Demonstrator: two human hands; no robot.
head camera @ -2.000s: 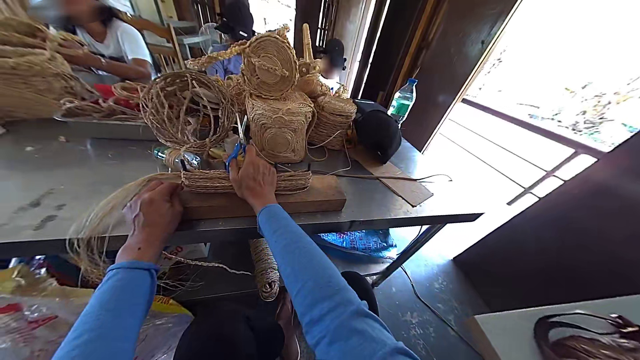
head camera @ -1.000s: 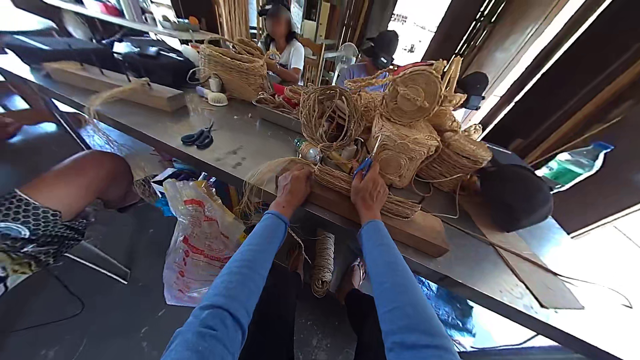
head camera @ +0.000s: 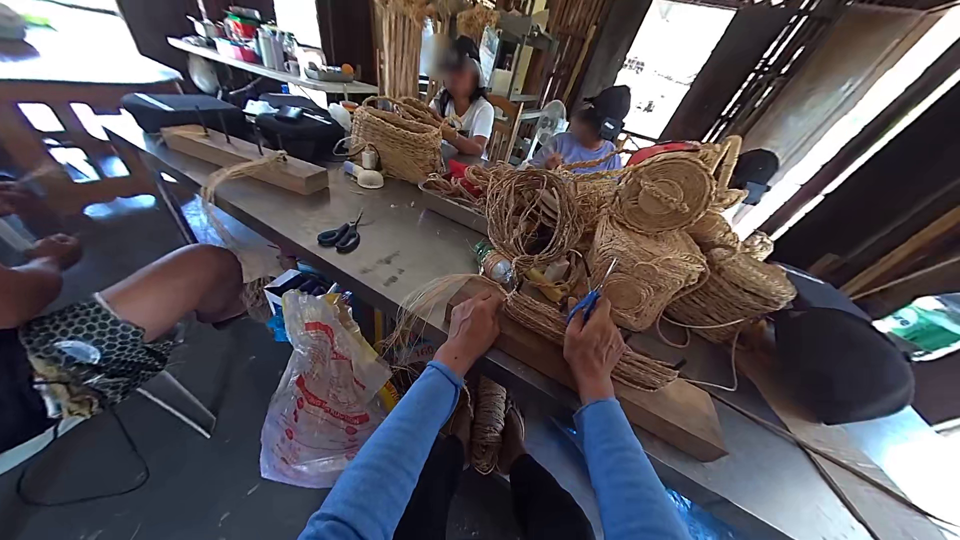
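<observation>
A braided fiber strip lies along a wooden block at the table's near edge. At the strip's left end, my left hand is closed on the fibers, and loose strands fan out to its left. My right hand holds blue-handled scissors, blades pointing up and away, just over the strip. Whether the blades are apart is hard to tell. Below the table, a wound bundle of braided cord stands between my feet.
Woven baskets and a coil of cord stand behind the block. Black-handled scissors lie further left, near a second pegged block. A plastic bag hangs below the edge. A person sits at the left; two sit across the table.
The view has swung left, bringing in the far end of the table. My hands stay at the braided strip, with the scissors still in my right hand.
</observation>
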